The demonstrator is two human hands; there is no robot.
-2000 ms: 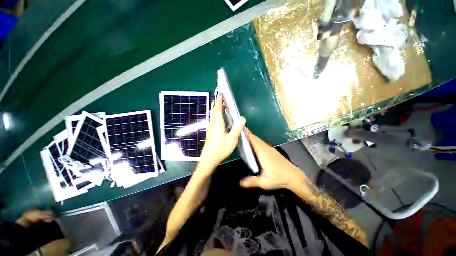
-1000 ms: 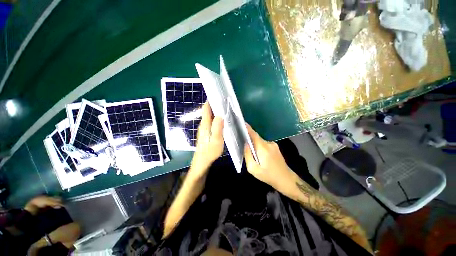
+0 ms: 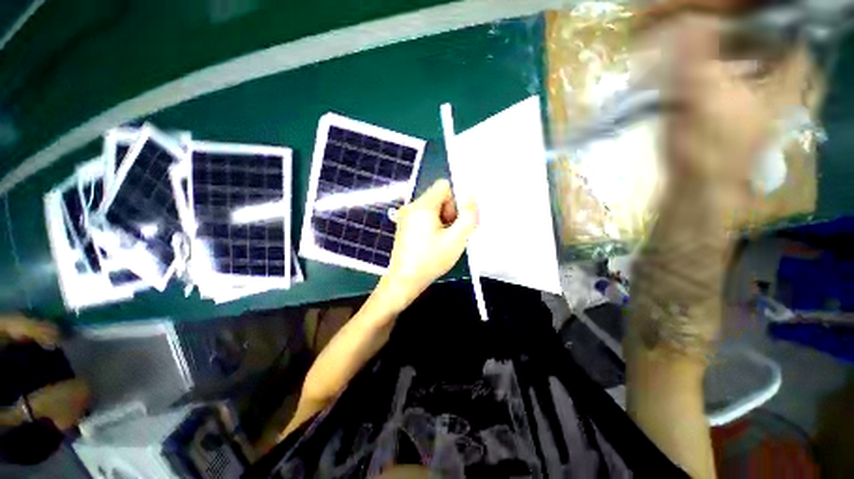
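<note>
My left hand (image 3: 434, 232) grips a solar panel seen edge-on as a thin white strip (image 3: 467, 210). A plain white panel back (image 3: 510, 196) opens out to the right of that strip; whether my left fingers also hold it is hidden. My right hand (image 3: 716, 131) is strongly blurred over the tan board (image 3: 590, 210). It is closed around a blurred grey tool (image 3: 623, 114), possibly a glue gun, whose thin end points left toward the white back.
One panel (image 3: 363, 192) lies face up just left of my left hand. A stack of overlapping panels (image 3: 242, 215) with white cords lies farther left. Another person's arm (image 3: 47, 393) is at lower left. A stool frame (image 3: 749, 393) stands at lower right.
My right hand has left the panels, moved up and right to the board and taken hold of the grey tool. The right-hand panel now shows its white back more widely. The lying panel is now tilted.
</note>
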